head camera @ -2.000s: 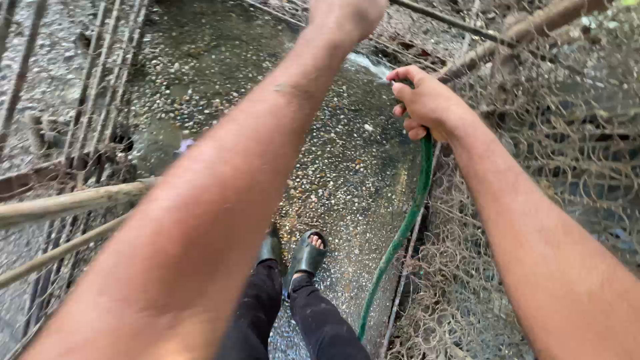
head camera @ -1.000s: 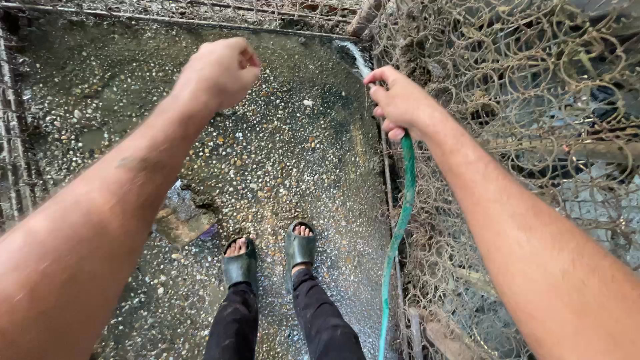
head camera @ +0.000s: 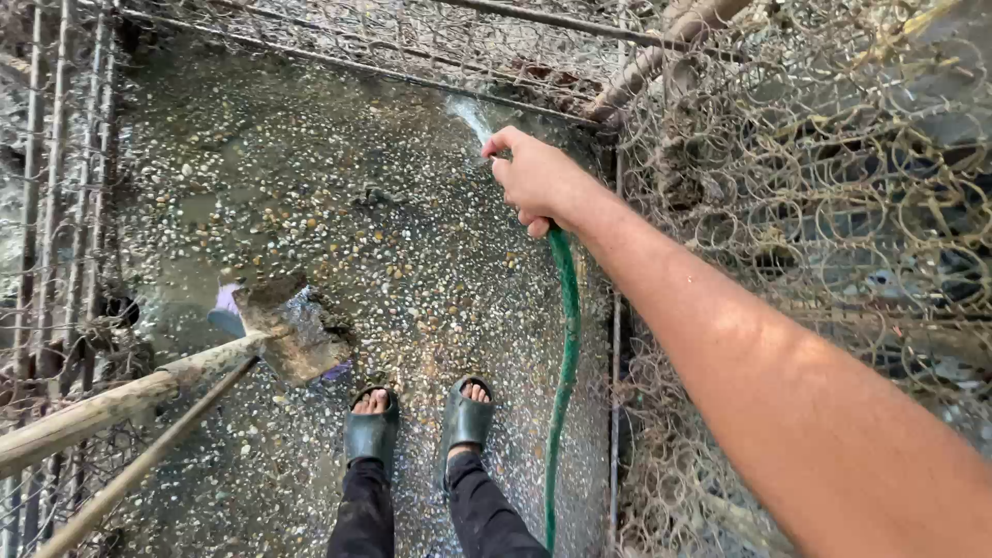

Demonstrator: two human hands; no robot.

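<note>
My right hand grips a green garden hose near its outlet, in the upper middle of the head view. The hose hangs from my fist down to the bottom edge. Water sprays from beyond my fingertips onto the wet pebbled floor, near the far rail. The outlet itself is hidden by my fingers. My left hand is out of view.
A spring-wire mesh fence stands at right, and another crosses the top. Metal bars line the left. A muddy shovel blade and two wooden poles lie lower left. My feet in rubber slides stand at the bottom middle.
My left hand, raised across the view before, has gone out of view. My right hand still holds the hose. The wooden poles, not visible one second ago, show again at left.
</note>
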